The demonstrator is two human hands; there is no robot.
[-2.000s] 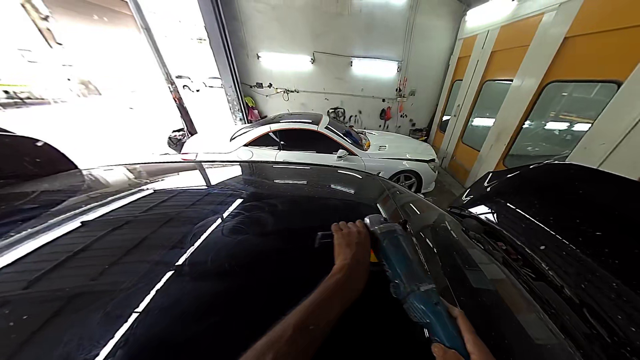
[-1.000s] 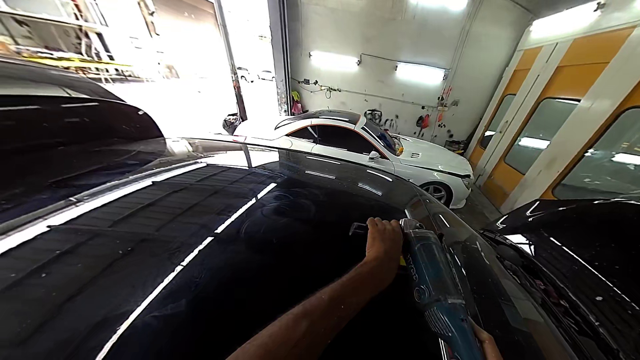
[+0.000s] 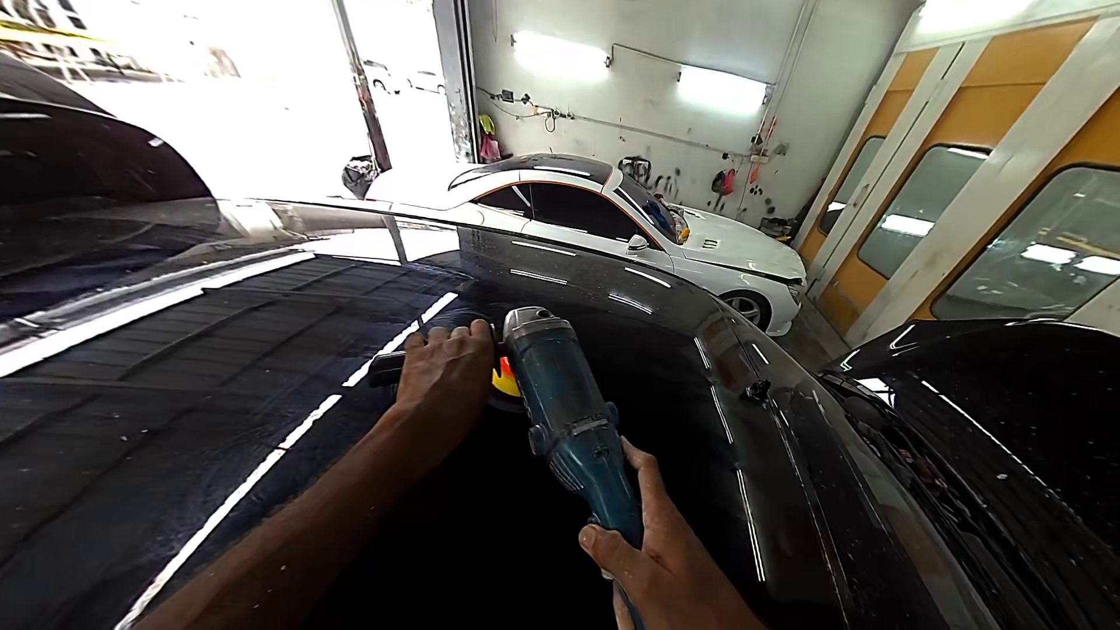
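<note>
A blue rotary polisher [image 3: 569, 411] with a silver metal head lies across the glossy black car roof [image 3: 262, 367], its head pointing away from me. My left hand [image 3: 446, 367] is wrapped around the black side handle [image 3: 385, 368] beside the head. Around the rear body of the polisher, my right hand [image 3: 652, 542] is closed, with the thumb on the near side. Between my left hand and the tool shows part of a yellow and red backing plate [image 3: 505, 378]; the pad's contact with the roof is mostly hidden. Faint swirl haze marks the roof around my left hand.
Beyond the roof stands a white car [image 3: 577, 219] by a wall with lit tubes. An open black hood [image 3: 1006, 411] rises at the right, before orange and white booth doors [image 3: 945, 175]. Another dark car [image 3: 79, 149] is at the left, near the bright doorway.
Both hands and the polisher have moved left across the black roof, away from its windshield edge. More of my right hand shows now. The grip on the tool is the same.
</note>
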